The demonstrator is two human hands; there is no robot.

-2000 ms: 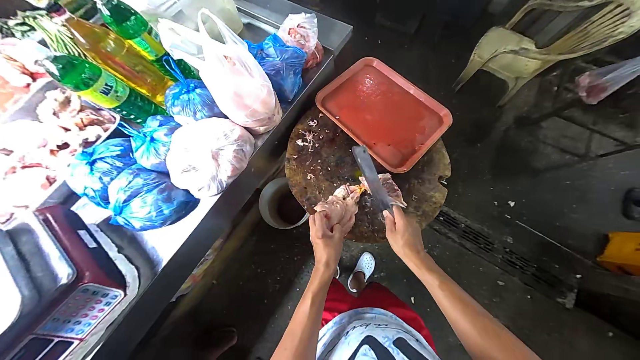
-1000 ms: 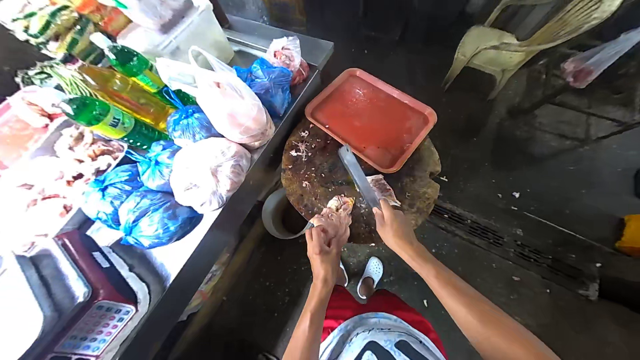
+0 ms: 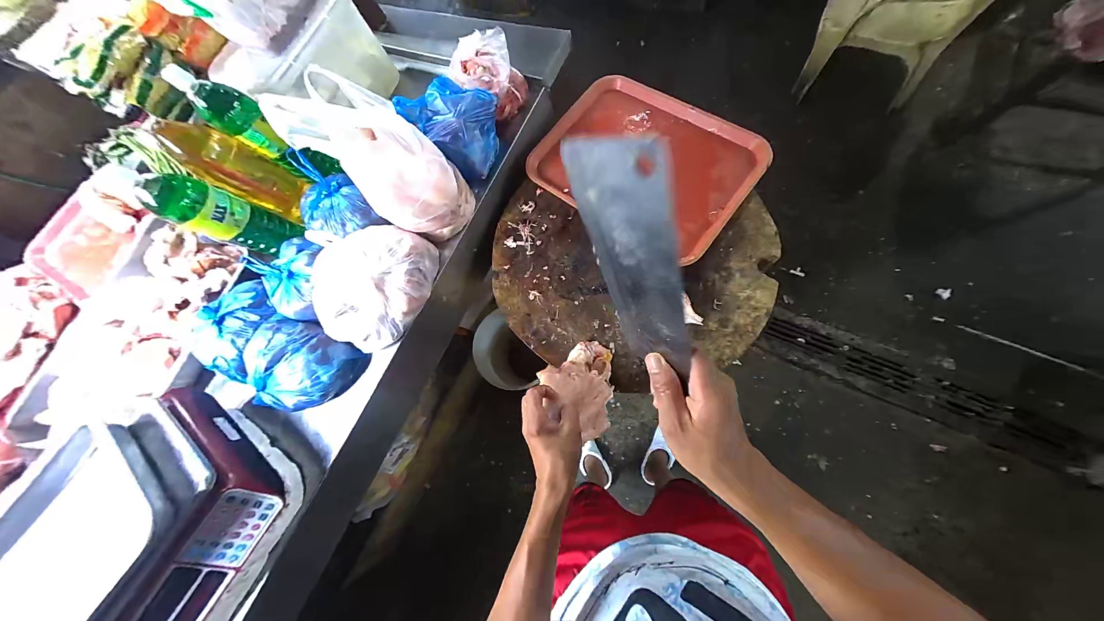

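My left hand (image 3: pixel 552 431) grips a piece of raw meat (image 3: pixel 586 384) at the near left edge of a round wooden chopping block (image 3: pixel 552 276). In my right hand (image 3: pixel 699 414) is a cleaver (image 3: pixel 630 241), its broad blade raised and pointing away from me, slightly blurred. The blade hides part of the block and of a red plastic tray (image 3: pixel 724 147), which rests on the block's far side. A small pale scrap (image 3: pixel 691 310) shows just right of the blade. Bits of meat and stains mark the wood.
A metal counter (image 3: pixel 379 431) on the left bears tied plastic bags (image 3: pixel 375 285), green bottles (image 3: pixel 207 207), raw meat and a weighing scale (image 3: pixel 207 483). A grey bucket (image 3: pixel 500 349) stands beside the block, low on its left. A plastic chair (image 3: pixel 897 34) is at the upper right, and a floor drain (image 3: pixel 862 362) runs on the right.
The cleaver has risen from the block towards the camera. The flat meat piece that lay right of the blade no longer shows there. My left hand keeps its hold on the meat.
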